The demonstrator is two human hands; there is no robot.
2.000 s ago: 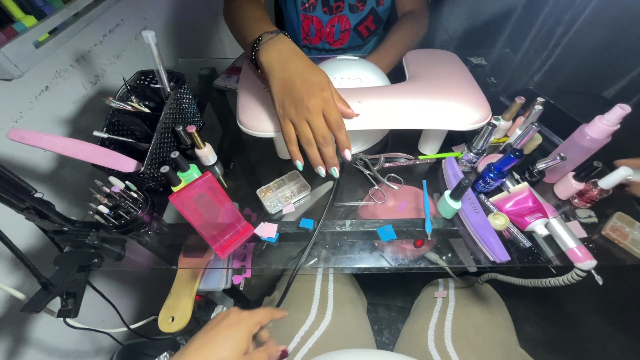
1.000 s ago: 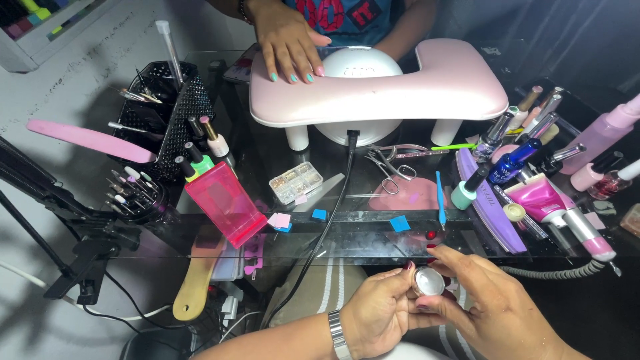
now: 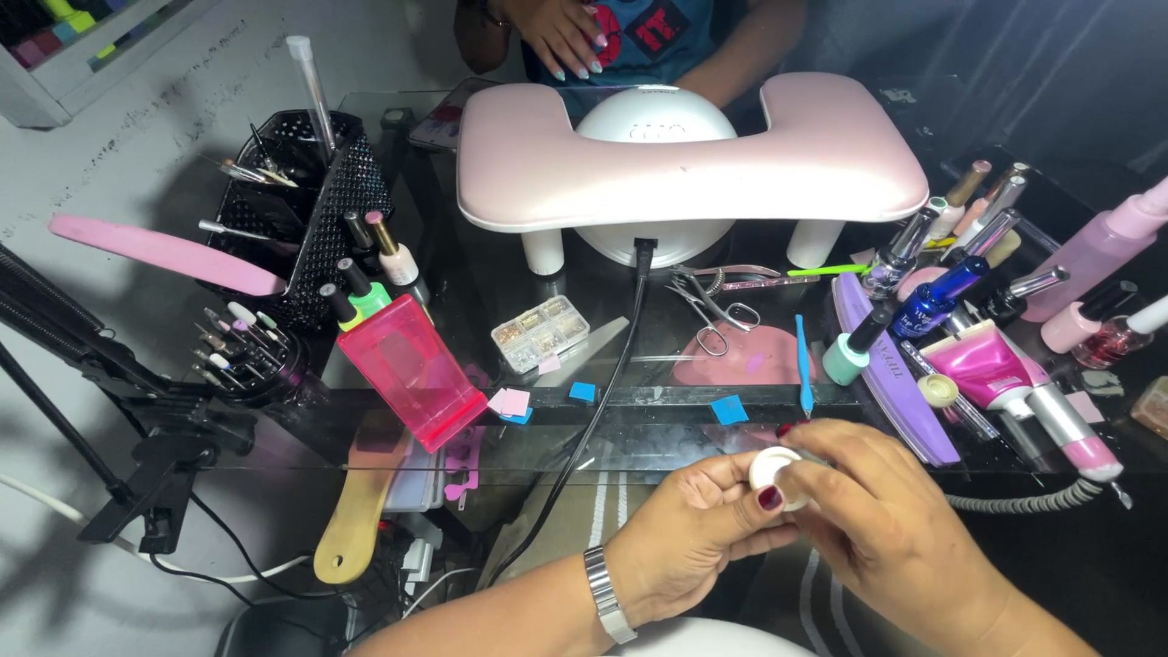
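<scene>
My left hand, with a metal watch at the wrist, holds a small round white jar between thumb and fingers. My right hand is against the jar's right side, fingers curled around it; whether it grips a lid cannot be told. Above the hands lie a blue tool, a blue square and scissors on a pink mat. A mint nail polish bottle leans on a purple curved holder. A compartment box holds small decorations.
A pink hand rest stands over a white dome nail lamp; another person's hand is behind it. Left are a black organizer, a pink plastic container and drill bits. Polish bottles and a nail drill handpiece are right.
Two seconds ago my left hand was seen without the jar; a second ago both hands had it. The other person's hand has drawn back from the hand rest.
</scene>
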